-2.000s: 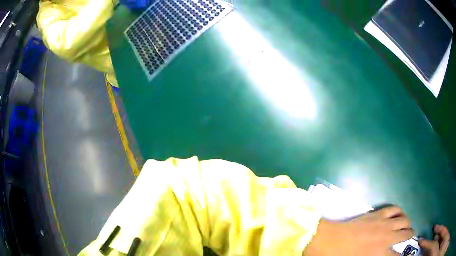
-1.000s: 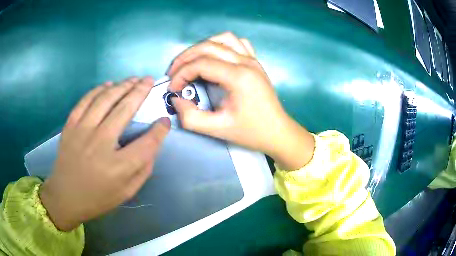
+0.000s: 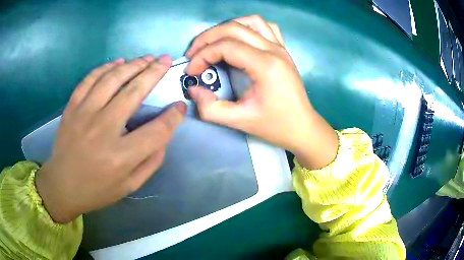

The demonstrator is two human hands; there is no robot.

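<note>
The grey tablet housing (image 3: 203, 162) lies on a white sheet (image 3: 277, 175) in front of me. A black camera lens cover (image 3: 200, 81) with two rings, one white inside, is at the housing's top corner. My right hand (image 3: 249, 76) has its thumb and index finger at the two edges of the lens cover, around its left ring. Whether the cover lies fully flat on the housing cannot be told. My left hand (image 3: 114, 132) rests on the left part of the housing, fingers spread, fingertips beside the camera corner, holding nothing.
A clear strip with a few black pieces (image 3: 380, 147) lies right of my right sleeve, beside a dark strip packed with pieces (image 3: 423, 137). Housings on white sheets (image 3: 397, 14) are at the upper right. A yellow sleeve (image 3: 453, 177) shows at the right edge.
The view has turned from the coworker's side down to the housing. Since one second ago, my right finger and thumb have parted slightly, showing more of the left ring.
</note>
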